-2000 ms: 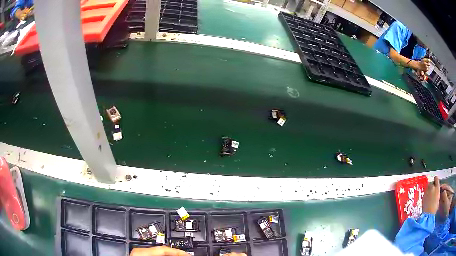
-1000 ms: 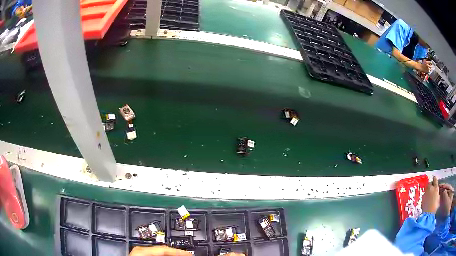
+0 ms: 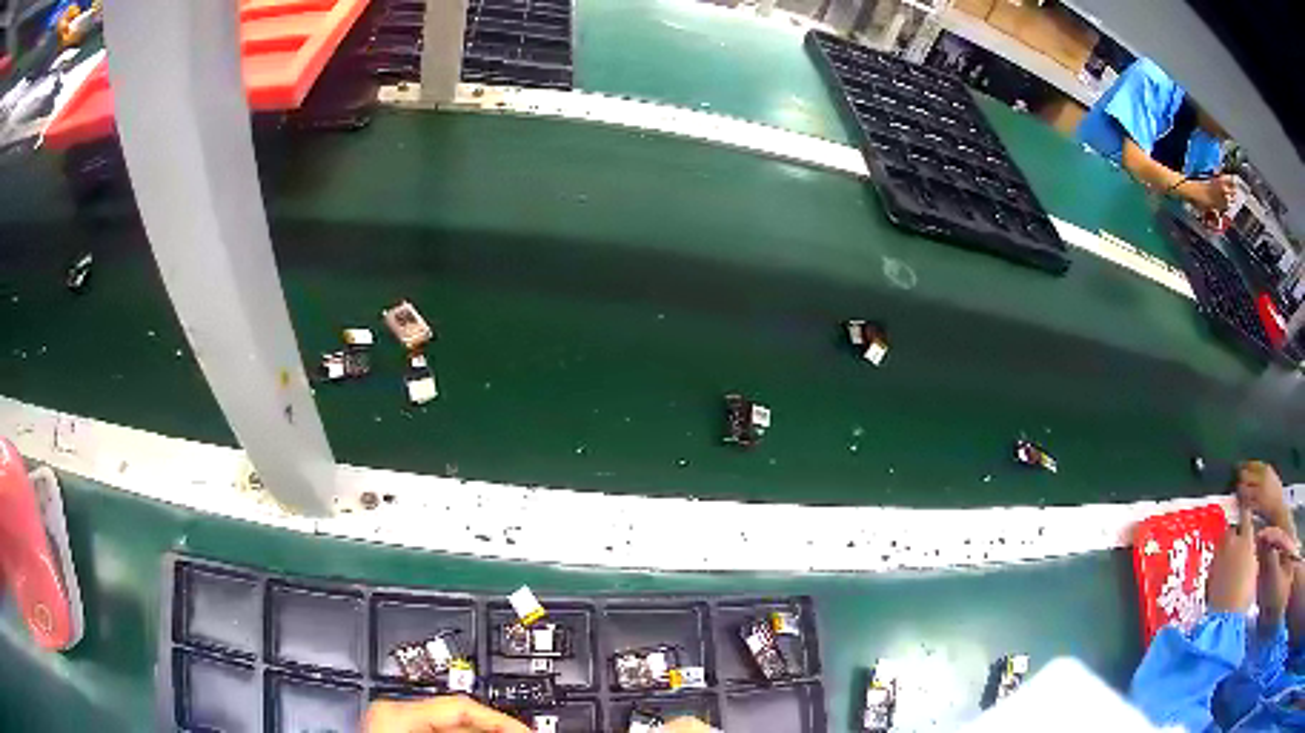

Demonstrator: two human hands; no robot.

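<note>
The black compartment tray (image 3: pixel 315 630) lies on the green bench at the bottom. Electronic units with white or yellow pieces sit in several pockets, among them one unit (image 3: pixel 647 669) in the upper row. My left hand (image 3: pixel 441 716) is at the bottom edge, over the lower row of the tray; only its upper part shows. My right hand (image 3: pixel 690 726) is a small sliver at the bottom edge, just right of a unit. Both hands are mostly cut off by the picture's edge, so what they hold is hidden. A dark unit lies in the pocket between them.
The green conveyor (image 3: pixel 601 287) carries scattered units, with a white rail (image 3: pixel 687 536) on its near side. A grey post (image 3: pixel 215 258) stands at left. Two units (image 3: pixel 879 697) lie right of the tray. A neighbour's hands are beside a red parts tray (image 3: pixel 1182 561). A pink-red object (image 3: pixel 32 559) is at left.
The units on the conveyor have moved right, and another unit shows from behind the post. My hands have barely moved. One of the neighbour's hands now reaches up by the rail.
</note>
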